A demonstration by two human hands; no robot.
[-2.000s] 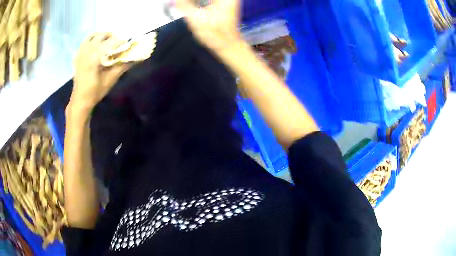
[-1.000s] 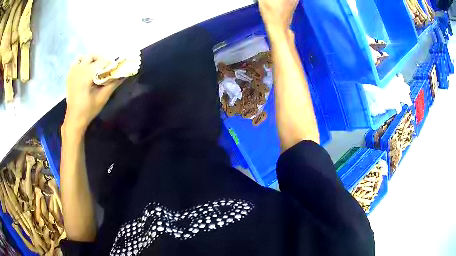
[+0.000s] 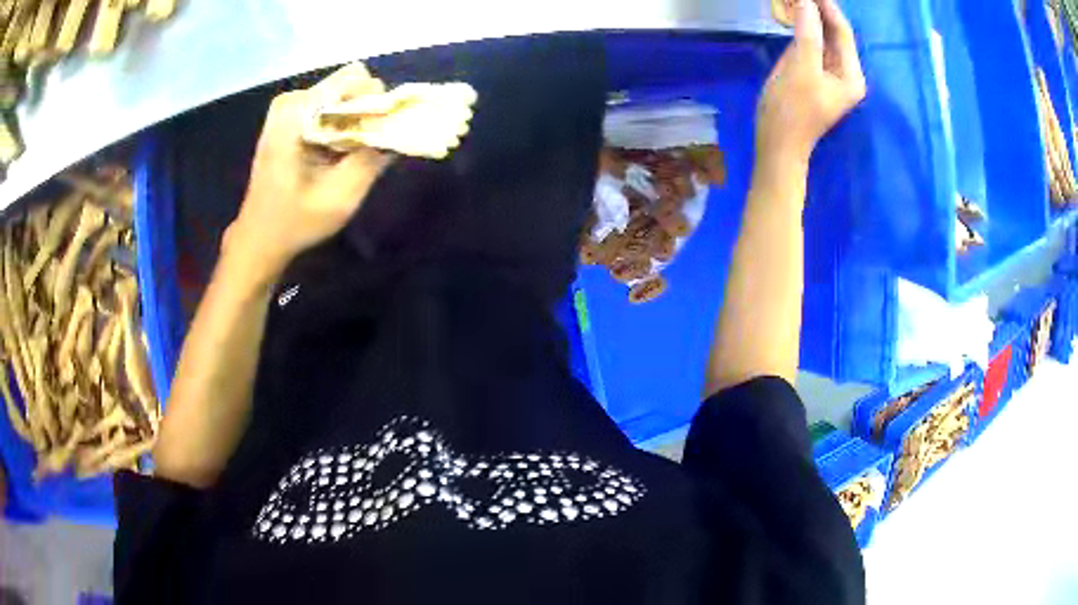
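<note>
My left hand (image 3: 310, 160) is closed around the end of a pale tan foot-shaped piece (image 3: 414, 118), held just off the table edge in front of my dark clothes. Its scalloped, toe-like end points right; darker lines show near my fingers. My right hand (image 3: 813, 77) is raised at the table's right end, near the top edge of the picture. Its fingertips pinch a small brown piece (image 3: 785, 11), partly cut off by the picture's edge.
The pale tabletop (image 3: 497, 17) runs along the top, with long tan pieces (image 3: 71, 26) at its left. A blue bin of limb pieces (image 3: 77, 319) is at left. A blue bin (image 3: 662, 355) holds brown oval pieces (image 3: 644, 236). More blue bins (image 3: 875, 177) stand at right.
The view has shifted. My left hand and the foot-shaped piece now show further right. My right hand, cut off before, is now in view at upper right with a small brown piece at its fingertips.
</note>
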